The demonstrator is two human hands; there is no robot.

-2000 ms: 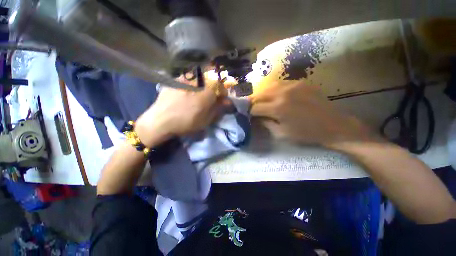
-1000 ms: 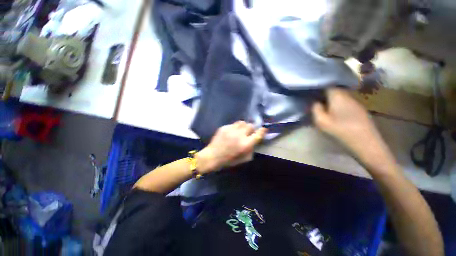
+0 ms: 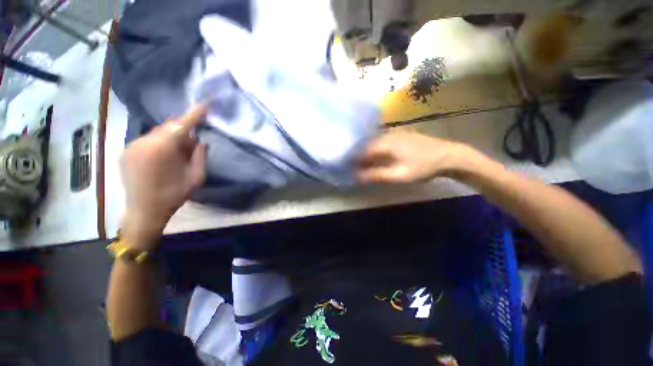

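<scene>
A white and dark grey garment [image 3: 286, 107] with narrow dark stripes lies bunched on the table left of the sewing machine head. My right hand [image 3: 401, 157] is closed on its right edge. My left hand [image 3: 161, 164], with a gold bracelet at the wrist, is at the garment's left side. Its fingers are apart and blurred, with the index finger pointing over the cloth; whether it grips any cloth is unclear. The presser foot area [image 3: 390, 53] of the machine is right of the garment, and no cloth shows under it.
Black-handled scissors [image 3: 530, 132] lie right of the machine bed [image 3: 444, 78]. A rounded pale piece [image 3: 617, 136] is at the far right. A motor-like machine part [image 3: 21, 164] is at left. Striped cut pieces [image 3: 258, 293] hang at my lap near a blue basket [image 3: 510, 293]. A red container [image 3: 20, 282] is at lower left.
The cloth has come away from the needle area and is now spread to the left, with more white showing. My left hand has moved from the front edge to the garment's left side.
</scene>
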